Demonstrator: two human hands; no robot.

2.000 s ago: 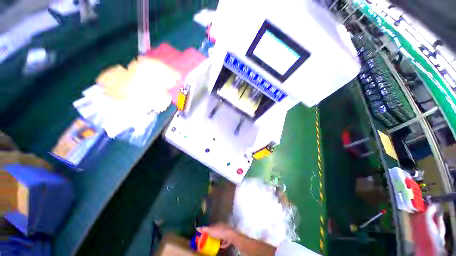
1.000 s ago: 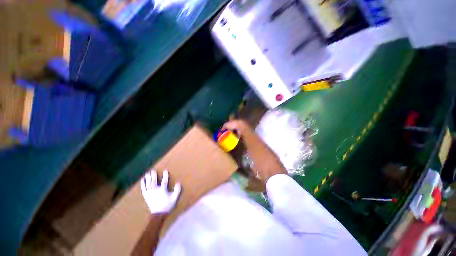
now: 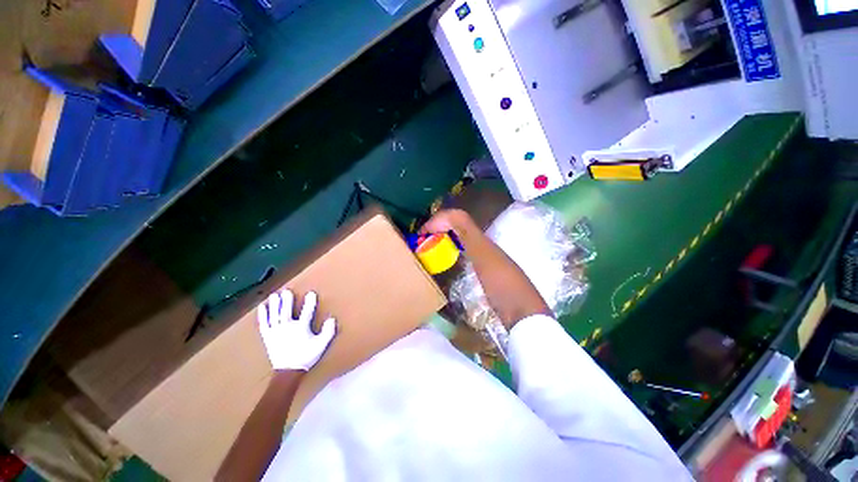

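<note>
A long plain brown shipping carton lies slantwise in front of my body, its far end towards the machine. My left hand, in a white glove, rests flat on the carton's top with fingers spread. My bare right hand is closed around a blue tape dispenser with a yellow-orange front, held at the carton's far end. The tape strip cannot be made out, and my right fingers are partly hidden behind the dispenser.
A white machine with buttons and a yellow-black bar stands ahead. Clear scrap bags lie in a floor carton by my right forearm. Blue retail boxes stand on the green bench at left. A shelf is at far right.
The carton and my gloved left hand have come into view since the first frame. Over the last second the view shifted slightly; both hands keep nearly the same places.
</note>
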